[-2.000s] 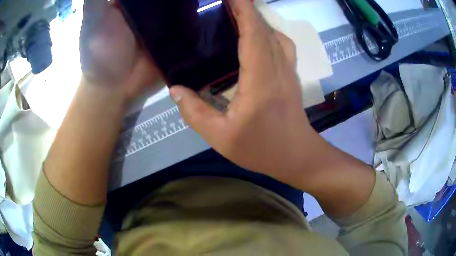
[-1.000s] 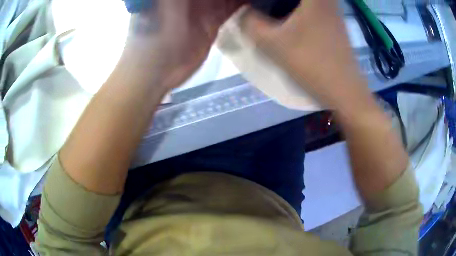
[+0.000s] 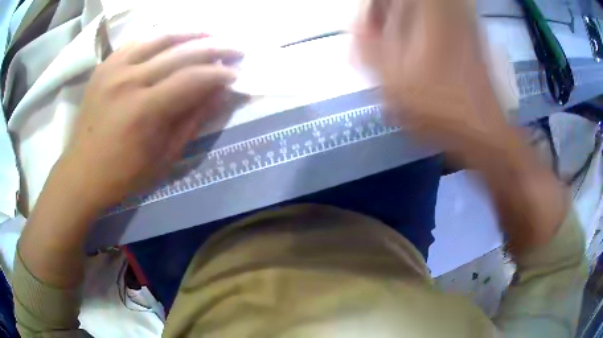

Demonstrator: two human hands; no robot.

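A cream garment panel (image 3: 59,86) hangs in folds at the left and runs up onto the brightly lit machine bed, where glare hides its edges. My left hand (image 3: 149,99) lies on the panel with its fingers spread a little; whether it grips cloth cannot be told. My right hand (image 3: 423,59) is blurred, over the bed at the upper right. Its fingertips are unclear and I cannot tell if it holds anything. A bit of cream cloth (image 3: 508,86) shows just right of it. The needle is not visible.
Black-handled scissors with a green part (image 3: 549,49) lie at the upper right. A grey ruler scale (image 3: 284,148) runs along the table's front edge. Crumpled pale cloth (image 3: 575,142) is at the far right. My lap is below the edge.
The smartphone held two seconds ago is out of view. My left hand has moved left and down onto the panel. My right hand has shifted right, and the view has shifted.
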